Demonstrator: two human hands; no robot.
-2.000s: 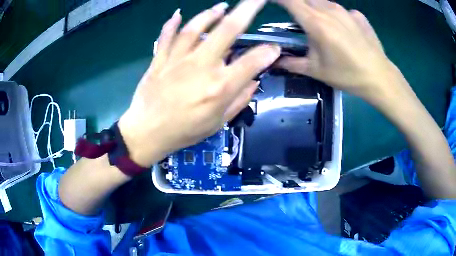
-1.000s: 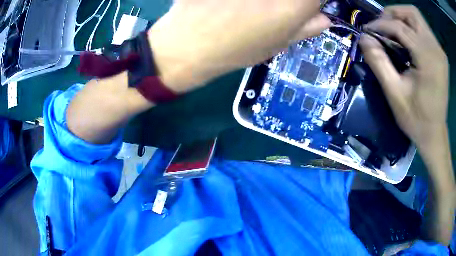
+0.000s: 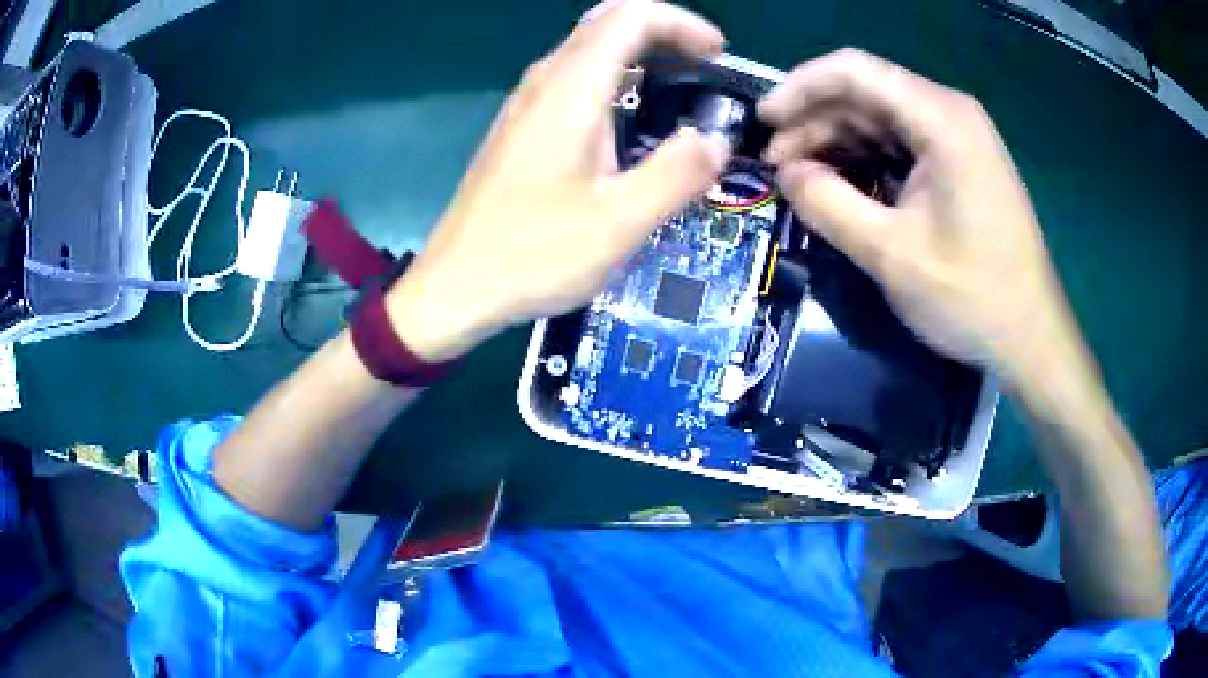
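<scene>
An open white housing (image 3: 533, 397) lies tilted on the green bench in front of me. A blue main board (image 3: 662, 351) with square chips sits in its left part, and a black cover (image 3: 848, 384) is to the right. Thin coloured wires (image 3: 745, 201) curve above the board's top edge. My left hand (image 3: 583, 199) reaches over the housing's upper left, thumb tip near a round dark part (image 3: 719, 117). My right hand (image 3: 914, 199) is over the upper right, fingers bent at the wires; whether either hand grips anything is hidden.
A white power adapter (image 3: 274, 236) with a looped cord lies on the bench to the left. A grey-white unit (image 3: 113, 199) with a round lens hole stands at the far left. A red strap circles my left wrist (image 3: 384, 338). A badge (image 3: 451, 527) hangs at the bench's front edge.
The housing first shows turned and to the right, and now sits nearer the middle, less tilted. My left hand has come off the top edge; both hands are now around the upper wires.
</scene>
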